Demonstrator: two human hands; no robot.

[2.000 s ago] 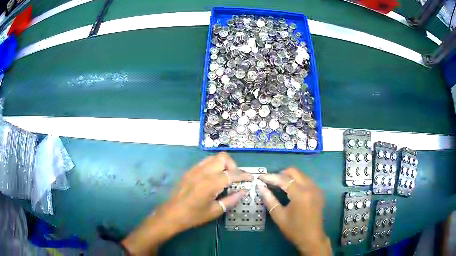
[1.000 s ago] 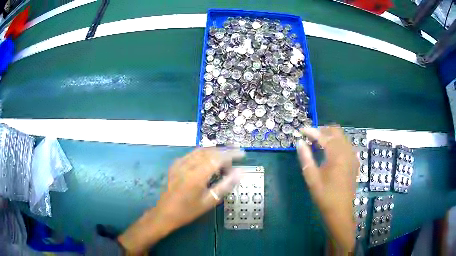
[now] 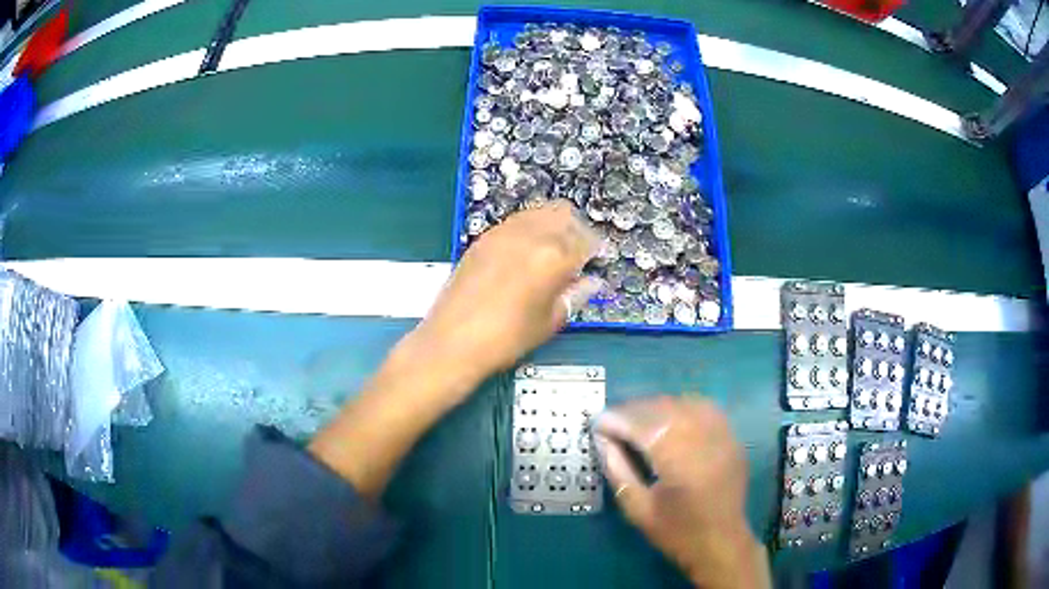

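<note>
A flat metal fixture plate (image 3: 558, 495) with rows of small round pockets lies on the green surface in front of me. My right hand (image 3: 679, 477) is at the plate's right edge, fingertips over it; whether it holds a part cannot be told. My left hand (image 3: 523, 276) reaches into the near left part of the blue tray (image 3: 727, 293), among many loose silver round parts (image 3: 621, 173). Its fingertips are among the parts, and whether they grip one cannot be told.
Several fixture plates with round parts in rows (image 3: 814, 345) stand grouped at the right. Clear plastic bags (image 3: 98, 380) lie at the left edge. White strips (image 3: 230, 285) run along the green surface. Red and blue objects show at the upper left edge.
My left hand has moved from beside the plate forward into the tray. My right hand went from the plate to the tray's near right corner, then back to the plate's right edge.
</note>
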